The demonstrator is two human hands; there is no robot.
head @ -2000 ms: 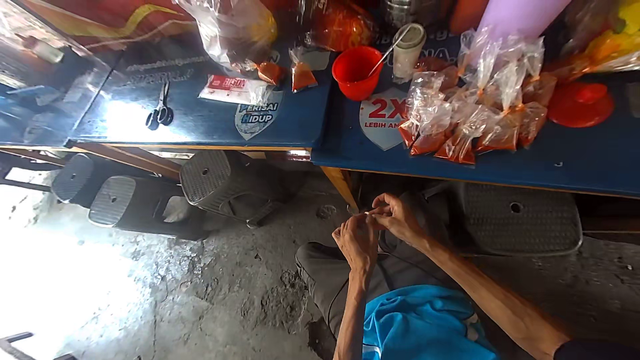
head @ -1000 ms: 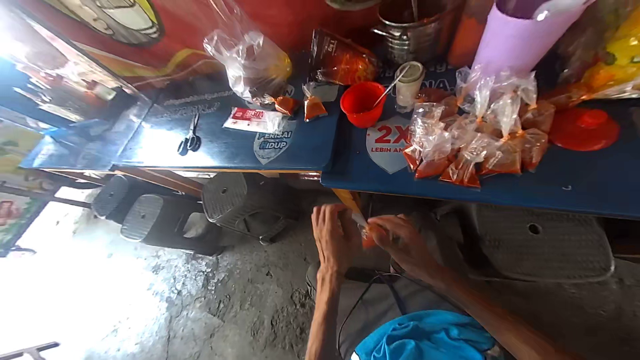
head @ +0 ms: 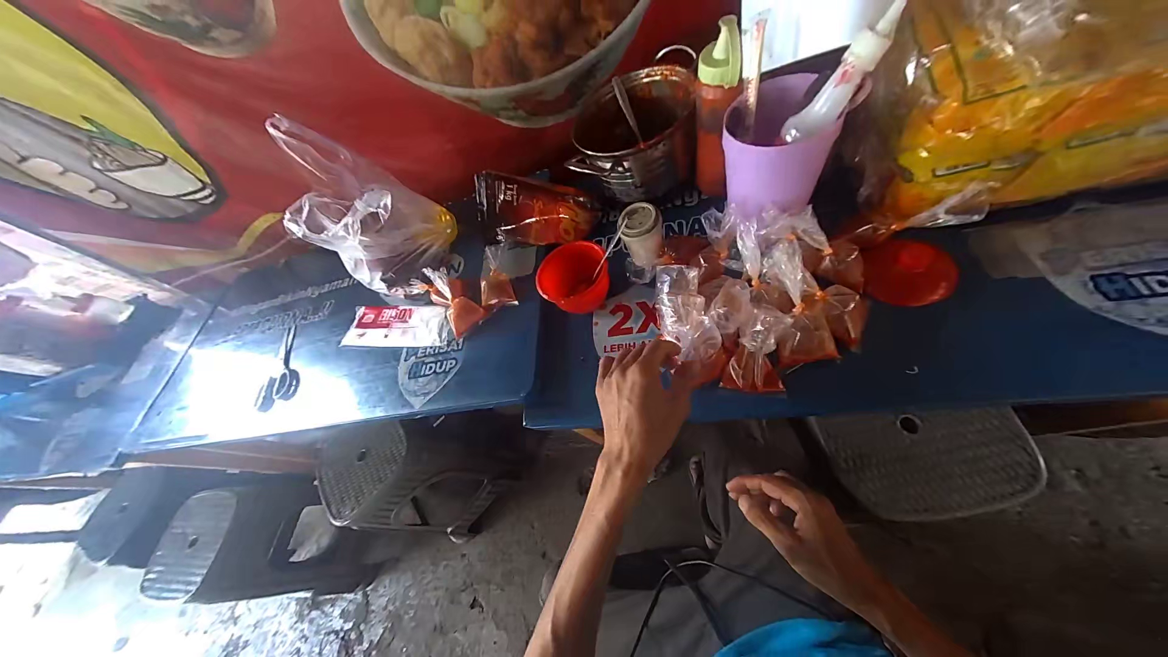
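Observation:
My left hand (head: 641,399) reaches over the front edge of the blue table (head: 958,365), its fingertips at the leftmost of several clear plastic bags of red sauce (head: 808,338). Whether the fingers grip that bag cannot be told. Below the table edge, over my lap, my right hand (head: 798,534) is empty with its fingers slightly curled and apart. A red plastic cup (head: 573,277) with a spoon stands left of the bags, beside a small white container (head: 641,234). Two small tied sauce bags (head: 464,313) lie farther left.
Scissors (head: 285,374) and a red-and-white packet (head: 395,327) lie on the left. Behind are a metal pot (head: 636,137), a sauce bottle (head: 718,105), a purple pitcher (head: 776,169) and a filled plastic bag (head: 374,228). A red lid (head: 910,272) lies right. Plastic stools (head: 931,461) stand below.
My hands were together below the table edge; now they are apart. The left has moved up to the sauce bags, and the right stays low. The view has shifted.

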